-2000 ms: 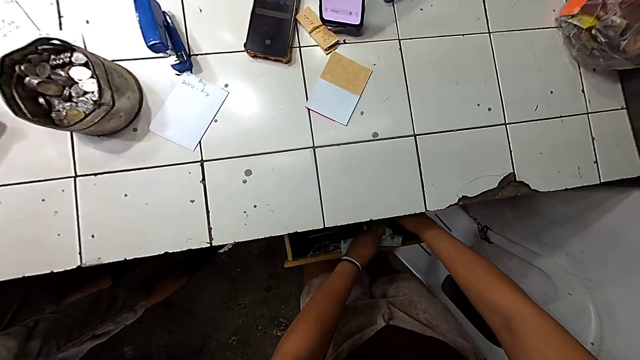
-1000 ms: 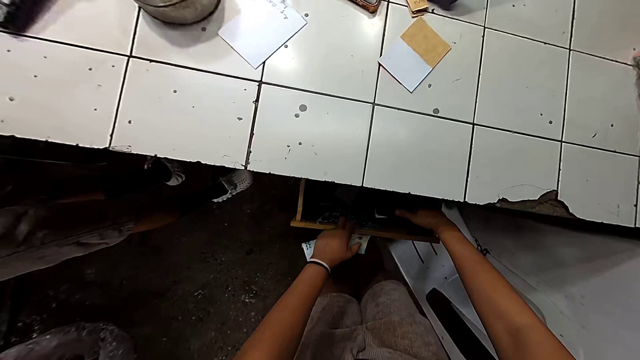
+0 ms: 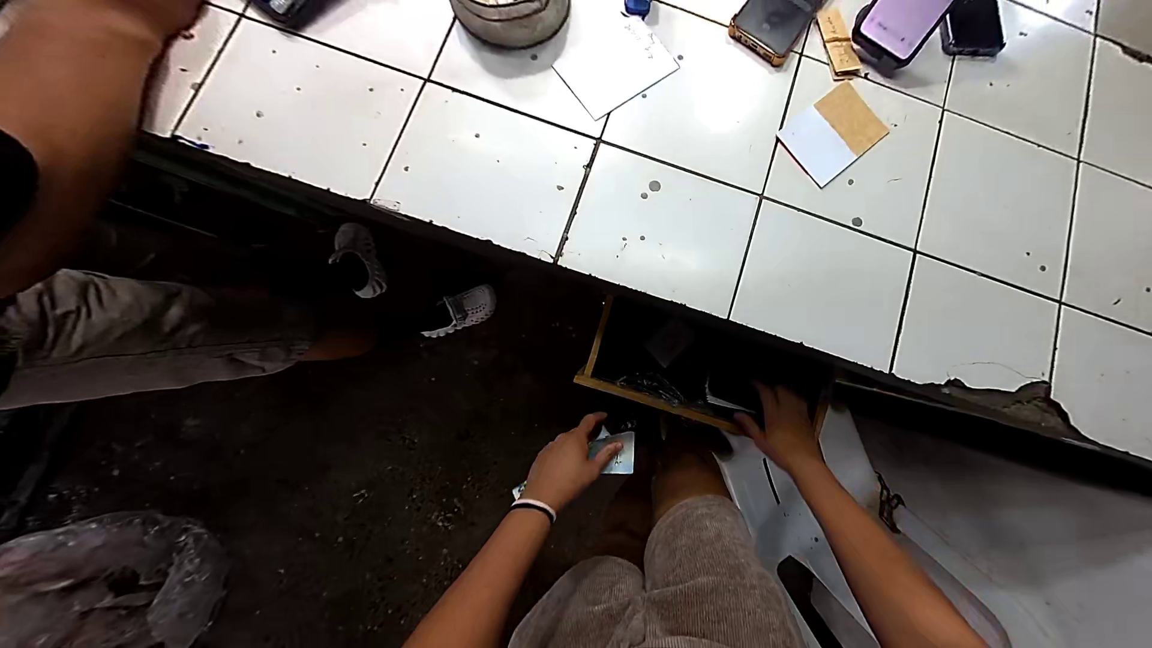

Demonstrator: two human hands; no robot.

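Note:
My left hand (image 3: 565,461) holds a pale blue-green card or banknote (image 3: 619,454) between thumb and fingers, outside the wooden drawer (image 3: 661,401) and left of its front. A bit of something similar shows under the wrist. My right hand (image 3: 781,423) reaches over the front rail at the drawer's right end, its thumb near the rail and its fingers apart. Beside those fingers lies a white paper-like item (image 3: 727,392); whether they touch it I cannot tell. Dark wiry items (image 3: 652,387) lie along the drawer's front. The drawer's back is in shadow under the tiled counter.
The white tiled counter (image 3: 666,202) has a chipped edge at right. On it are a metal can (image 3: 513,20), a paper sheet (image 3: 616,67), a brown-and-white card (image 3: 832,133) and several phones. Another person's arm (image 3: 72,108) and legs are at left; a plastic bag (image 3: 112,576) lies lower left.
My left hand has moved from the drawer's front edge out to the left, holding the card or note. Another person's arm has come in over the counter at left.

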